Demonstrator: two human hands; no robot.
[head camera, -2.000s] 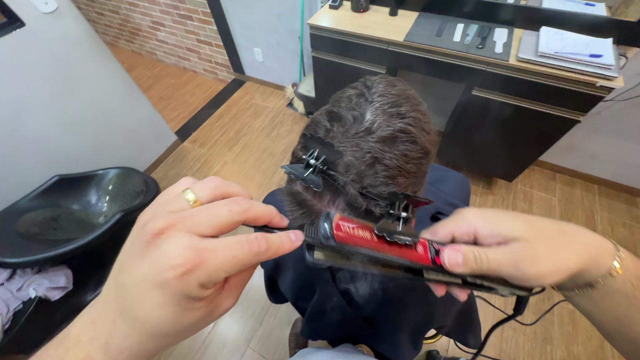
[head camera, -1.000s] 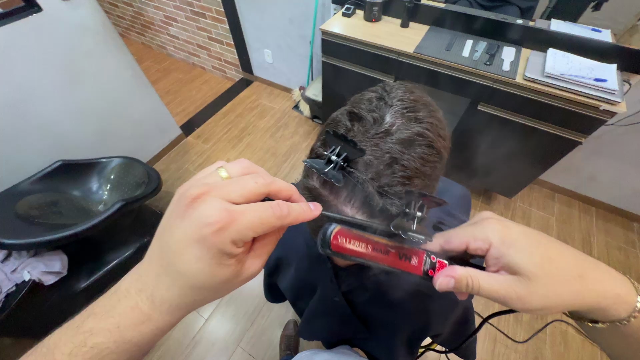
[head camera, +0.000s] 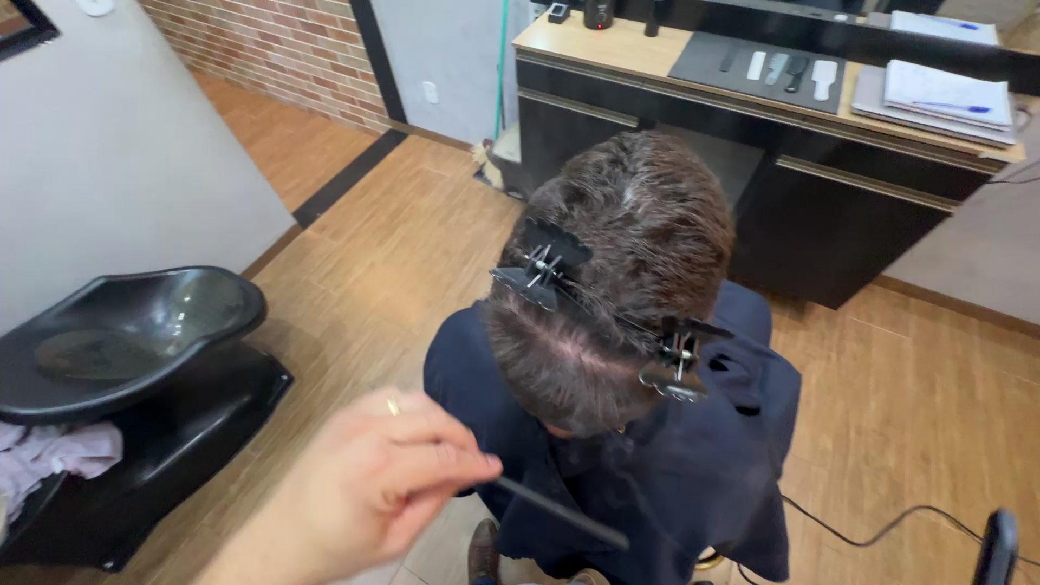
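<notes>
A seated person's head (head camera: 642, 236) is at the centre, seen from above, with short dark damp-looking hair and a dark blue cape (head camera: 674, 487) over the body. Two black claw clips grip the hair: one (head camera: 540, 264) on the left of the head, the other (head camera: 681, 357) on the right, with a parting showing scalp below them. My left hand (head camera: 406, 471), with a ring, pinches one end of a thin dark comb (head camera: 561, 512) in front of the cape. My right hand is out of view. A dark object, only partly visible (head camera: 998, 548), stands at the lower right edge.
A black wash basin (head camera: 122, 341) with a light cloth (head camera: 61, 459) below it is at the left. Behind the person, a counter (head camera: 593, 49) carries combs on a dark mat (head camera: 699, 61) and papers with a pen (head camera: 946, 93). A black cable (head camera: 877, 532) runs across the floor at right.
The red flat iron and my right hand, at the hair in both earlier frames, have gone from view. My left hand with the comb has moved down, away from the hair.
</notes>
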